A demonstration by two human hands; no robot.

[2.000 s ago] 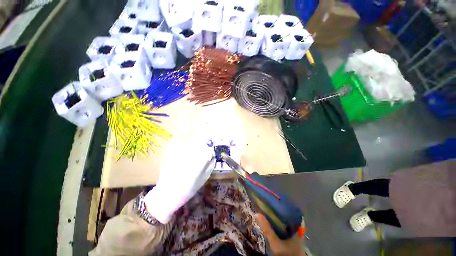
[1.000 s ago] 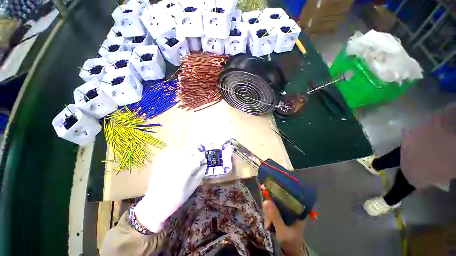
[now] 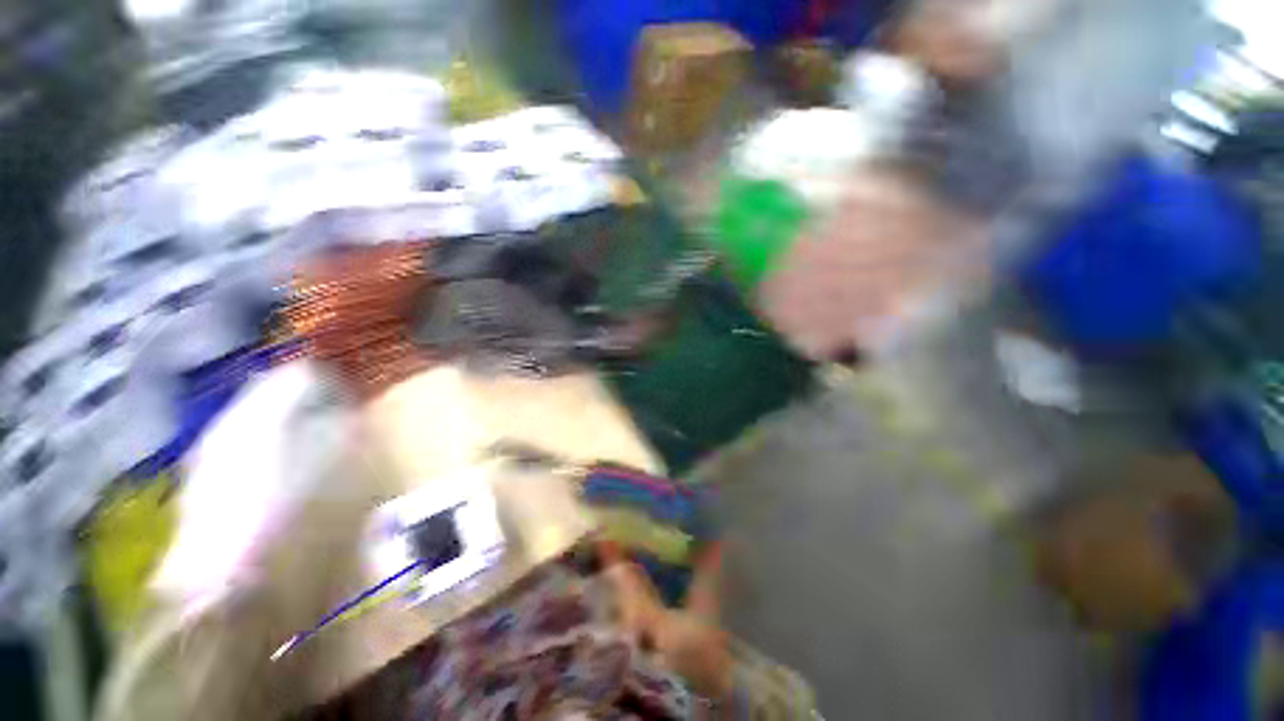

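Note:
The whole view is motion-blurred. A white housing (image 3: 479, 524) with a dark centre lies on the tan board near my lap, and a blue wire (image 3: 352, 609) and a yellowish wire stick out of it to the lower left. My left hand (image 3: 261, 472), in a white glove, is left of the housing, apart from it, by the blue wires (image 3: 211, 402); its fingers are too blurred to tell if they hold anything. My right hand (image 3: 676, 620), bare, is shut on the soldering gun (image 3: 641, 510), right of the housing, nose pointing left.
Yellow wires (image 3: 124, 542) lie at the left. Brown wires (image 3: 352, 303) and a dark round fan (image 3: 493, 321) stand beyond the tan board (image 3: 563, 416). Stacked white housings (image 3: 282, 183) line the far and left sides. A blurred person in pink (image 3: 873, 268) is beyond the bench, by a green bin (image 3: 753, 226).
The view has swung right and blurred. My left hand has left the housing and moved towards the wire piles. Blue and yellowish wires now stick out of the housing; the gun stays in my right hand.

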